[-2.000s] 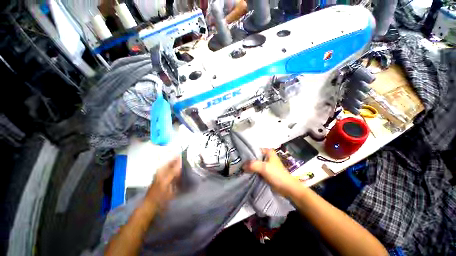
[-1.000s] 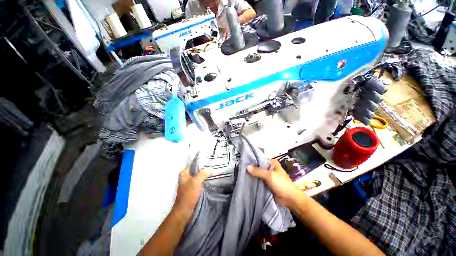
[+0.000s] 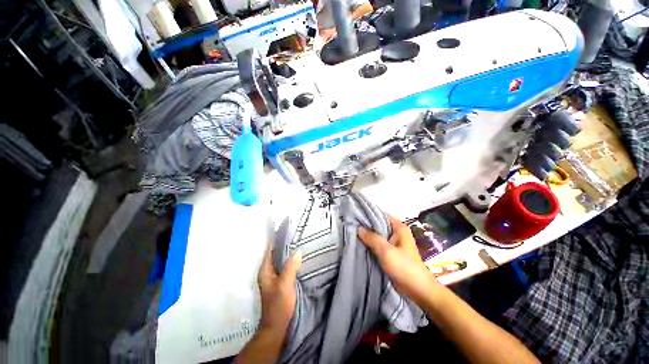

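Observation:
A grey garment piece (image 3: 331, 291) with a white-and-black striped part lies at the front of the white sewing machine (image 3: 420, 89). Its upper end is at the presser foot and needle area (image 3: 333, 186); whether it is under the foot is hard to tell. My left hand (image 3: 280, 288) grips the left edge of the cloth, thumb on top of the striped part. My right hand (image 3: 393, 252) grips the bunched grey cloth on the right side. The lower cloth hangs over the table's front edge.
The machine table (image 3: 213, 284) has a blue edge. A blue machine guard (image 3: 246, 167) hangs left of the needle. A garment bundle (image 3: 188, 131) lies behind left. A phone (image 3: 442, 229), red speaker (image 3: 521, 213) and yellow-handled scissors (image 3: 558, 175) are right. Plaid garments (image 3: 591, 284) hang at right. Another person's arm shows behind.
The cloth was lifted and bunched between both hands; now it lies flatter, with more striped part showing near the needle. My hands remain on its two sides. The camera view has shifted slightly.

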